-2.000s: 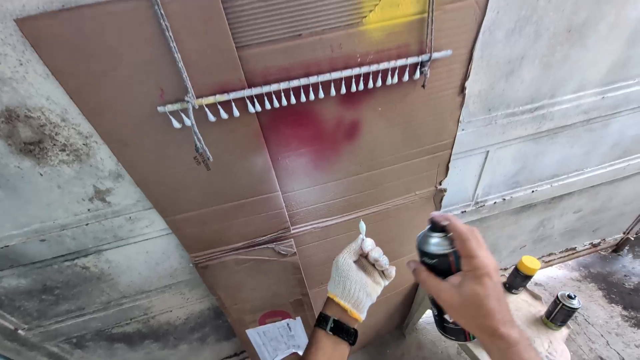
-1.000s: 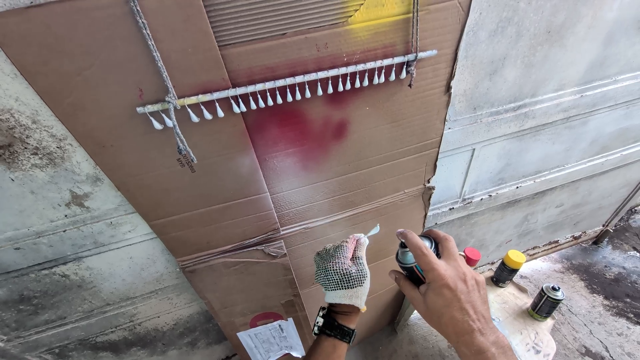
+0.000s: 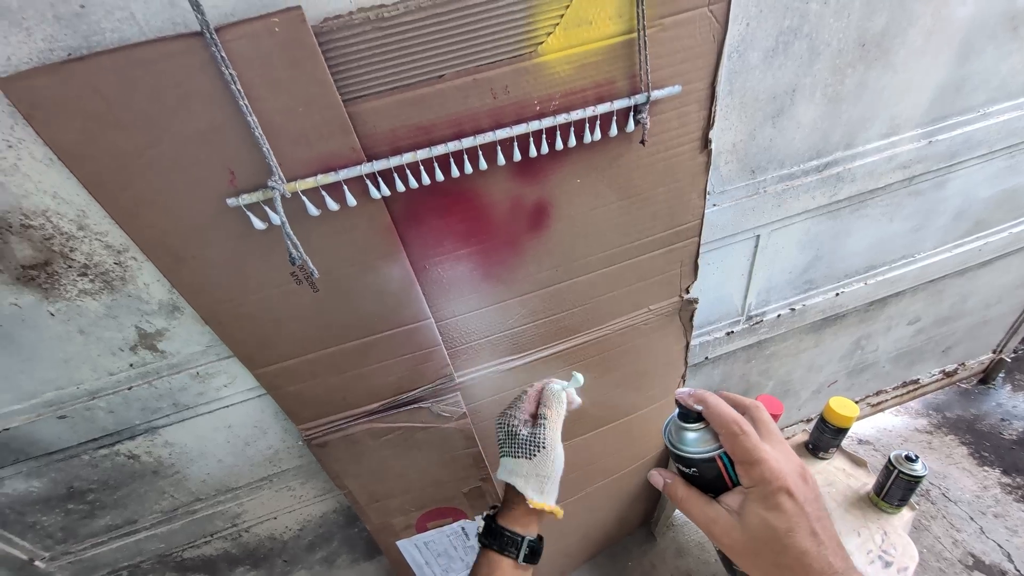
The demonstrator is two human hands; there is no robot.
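Observation:
My left hand (image 3: 534,436), in a white knit glove with dark dots and a wristwatch below it, pinches a small pale drop-shaped piece (image 3: 575,381) between its fingertips. To its right, my bare right hand (image 3: 752,472) is wrapped around a black spray paint can (image 3: 700,448), with the index finger on the nozzle. Above both hands, a thin painted rod (image 3: 480,142) hangs level-ish from two cords, the left one a braided rope (image 3: 240,100). Several white drop-shaped pieces (image 3: 468,165) dangle from the rod in a row.
Behind the rod stands a large cardboard sheet (image 3: 560,264) with red and yellow paint patches, against grey metal panels (image 3: 856,144). At lower right, a small stool (image 3: 868,532) bears a yellow-capped can (image 3: 832,426), an uncapped can (image 3: 899,482) and something with a red cap (image 3: 770,406). A printed paper (image 3: 440,552) is low on the cardboard.
My left hand has turned over from two seconds ago, so the dotted side of the glove shows and the pale piece points right. The spray can is tilted differently in my right hand.

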